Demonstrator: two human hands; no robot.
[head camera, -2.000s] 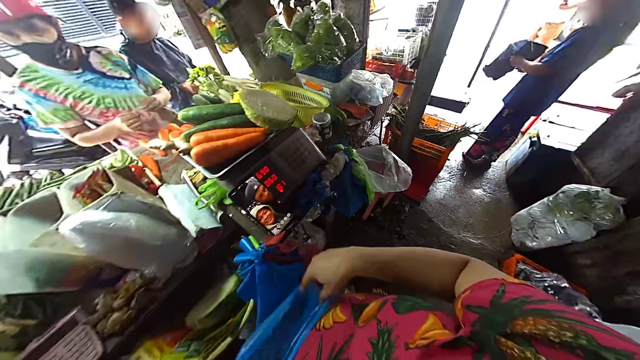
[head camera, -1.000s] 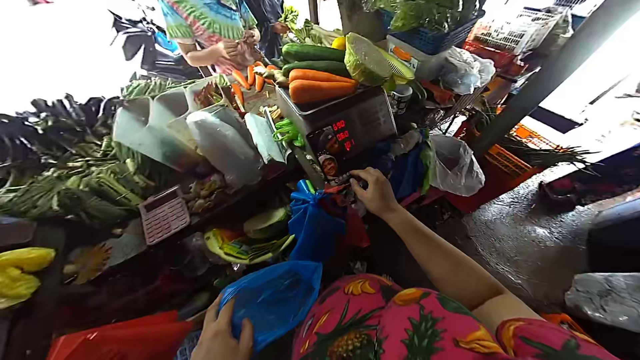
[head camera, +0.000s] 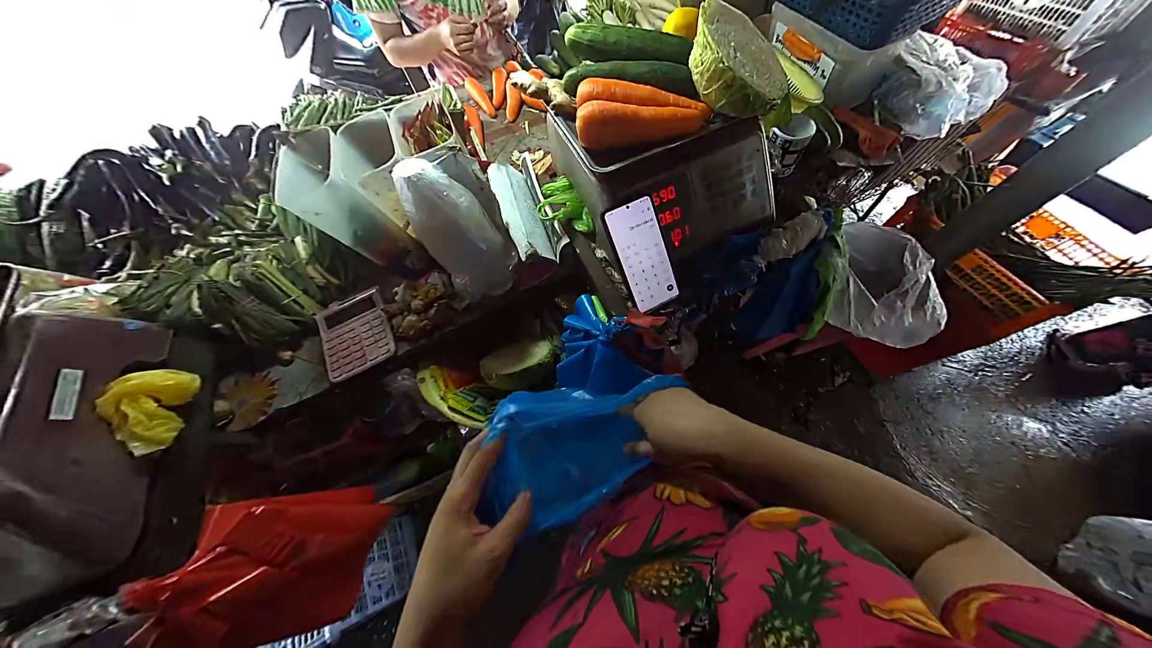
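Observation:
A blue plastic bag (head camera: 567, 450) is spread in front of my body. My right hand (head camera: 679, 427) grips its upper right edge, and my left hand (head camera: 481, 504) is at its left side with thumb and fingers apart, the fingertips partly behind the plastic. Just beyond it hangs a bunch of blue plastic bags (head camera: 598, 351). Farther up stands a digital scale (head camera: 720, 193) with a lit red display and a phone (head camera: 642, 254) showing a calculator against its front. Carrots (head camera: 634, 121), cucumbers (head camera: 630, 45) and a cut cabbage (head camera: 733, 63) lie on the scale.
A pink calculator (head camera: 356, 335) lies left of the bag, near leafy green stalks (head camera: 243, 279). Red plastic bags (head camera: 270, 558) hang at the lower left. A yellow plastic bag (head camera: 148, 405) rests on a brown case (head camera: 72, 450). Across the stall are a person's hands (head camera: 472, 31). An orange crate (head camera: 999, 283) stands right.
My right hand has moved from below the scale back to the blue bag and now grips its edge. The phone now shows a calculator instead of a picture.

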